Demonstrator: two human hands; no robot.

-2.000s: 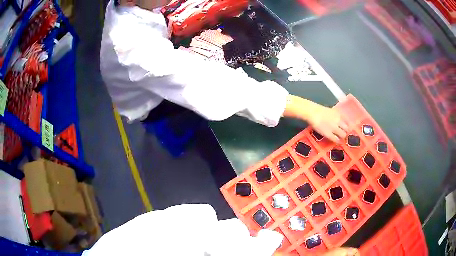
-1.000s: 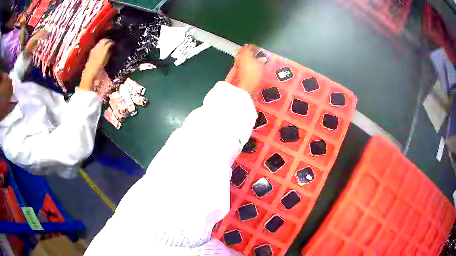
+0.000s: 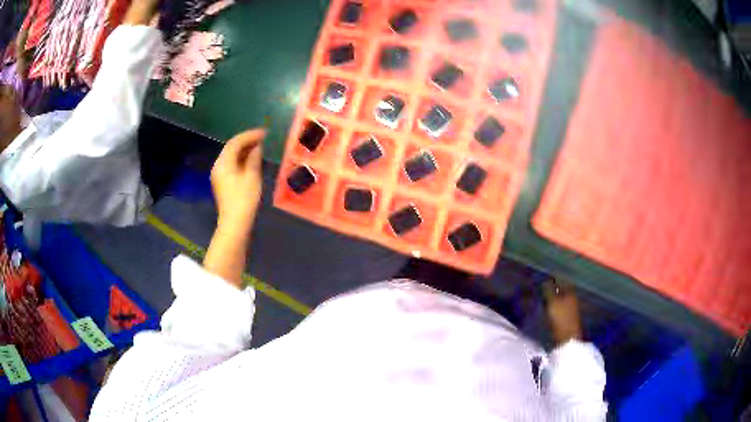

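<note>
An orange-red compartment tray (image 3: 403, 152) lies on the green bench, its near edge reaching past the bench edge. Its pockets hold black square units (image 3: 421, 165), one per pocket, turned at various angles; a few faces shine pale. My left hand (image 3: 237, 177) is raised to the left of the tray, apart from it, fingers loosely curled with nothing visible in them. My right hand (image 3: 564, 311) is small and blurred, low at the right below the bench edge; whether it holds anything cannot be told.
A second orange-red tray (image 3: 650, 165) lies to the right, its pockets blurred. Pinkish-white pieces (image 3: 194, 66) lie on the bench at upper left, beside a white-sleeved neighbour (image 3: 90, 157). A blue rack (image 3: 70, 330) stands lower left and a blue object (image 3: 663, 387) lower right.
The view has shifted, and the filled tray appears higher and less covered. My left hand has come away from the tray's far end to its left side. My right hand has come into view.
</note>
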